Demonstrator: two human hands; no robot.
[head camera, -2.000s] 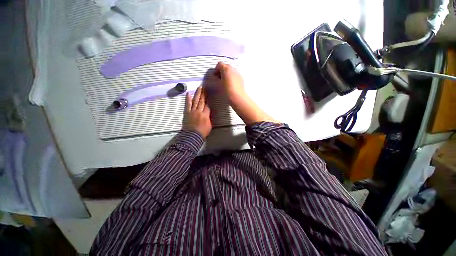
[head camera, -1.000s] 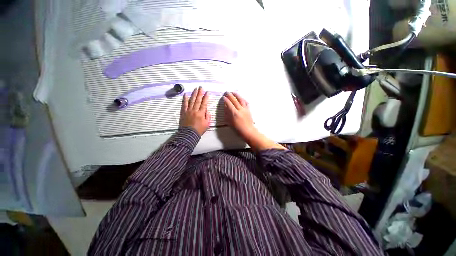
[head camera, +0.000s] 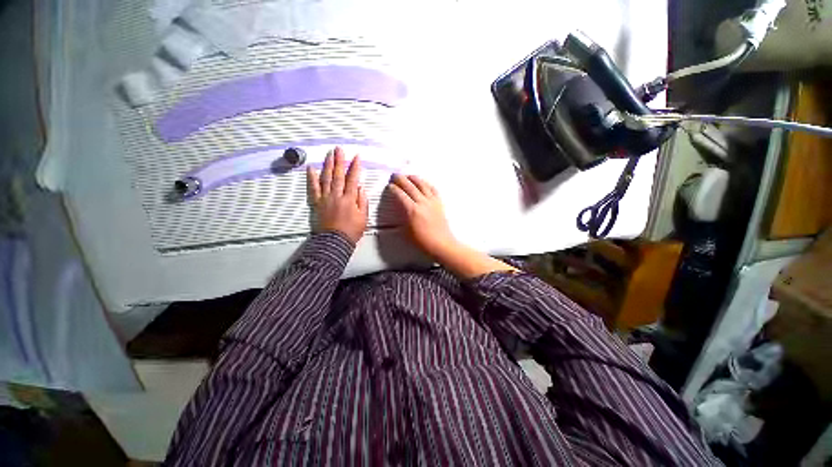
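A curved lilac strip with a paler interlining strip (head camera: 240, 165) on it lies on the striped pressing base (head camera: 237, 223). One metal weight (head camera: 188, 187) stands at its left end and another metal weight (head camera: 294, 157) near its middle. My left hand (head camera: 338, 201) lies flat, fingertips on the strip's lower edge right of the second weight. My right hand (head camera: 420, 212) rests palm down by the strip's right end, fingers slightly bent, holding nothing visible. The strip's right end is washed out by glare. A plain lilac strip (head camera: 283, 95) lies above.
A dark steam iron (head camera: 593, 105) sits on its rest (head camera: 518, 109) at right, with hose and cable running right. Dark shears (head camera: 609, 205) lie below it. Pale scraps (head camera: 192, 46) lie at the top left. Lilac pieces (head camera: 23, 301) lie on the grey table at left.
My right hand has come down from the strip's upper edge to its lower right end and opened out. My left hand has shifted slightly along the strip. The whole view has shifted a little.
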